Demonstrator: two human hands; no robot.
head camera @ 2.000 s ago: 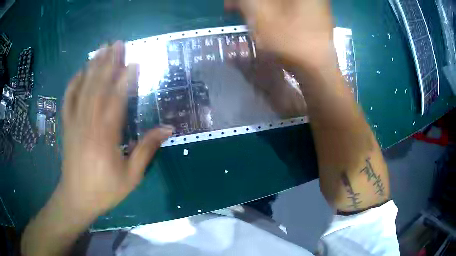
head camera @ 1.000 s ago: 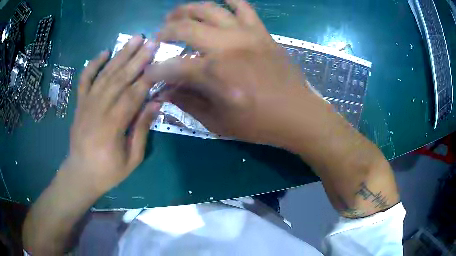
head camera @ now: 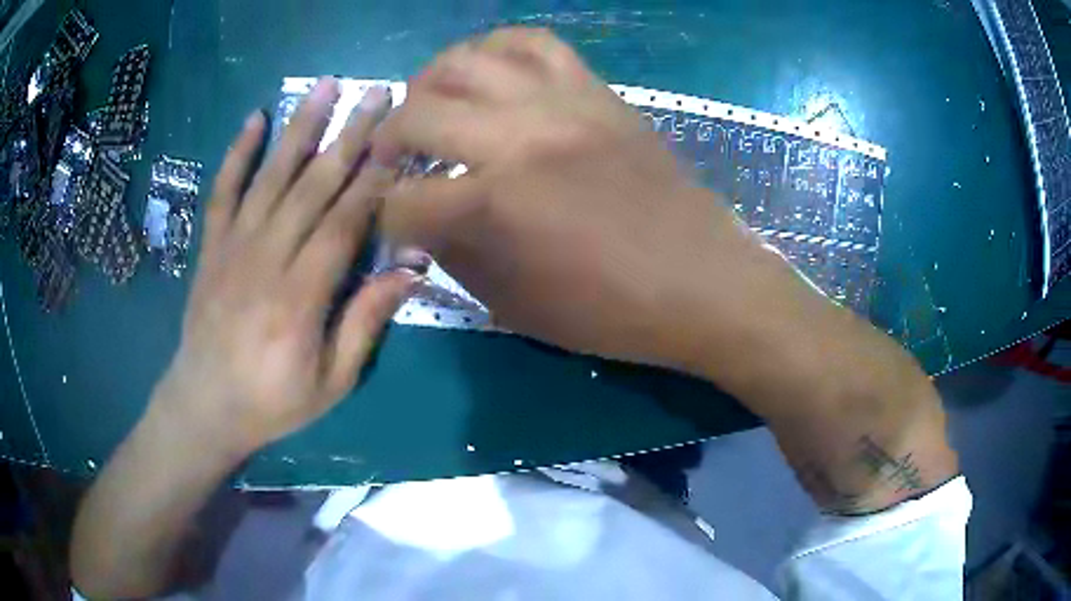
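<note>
A long label sheet [head camera: 810, 194] with a grid of cells and white edge strips with round holes lies on the green surface in front of me. My left hand [head camera: 288, 264] lies palm down with spread fingers over the sheet's left end. My right hand [head camera: 540, 200] is bent over the sheet's left part, close beside my left fingers, its fingertips curled together and slightly blurred. Whether the right fingertips pinch anything cannot be told. The hands hide much of the sheet's left and middle part.
A heap of dark and silver patterned boards [head camera: 112, 217] lies at the left, with one board [head camera: 173, 217] apart beside it. Another long curved label sheet [head camera: 1034, 129] lies at the far right. White specks dot the green surface [head camera: 552, 411].
My right hand has come from the sheet's right part to its left end, beside my left hand. The sheet's right part now shows. The view has shifted slightly.
</note>
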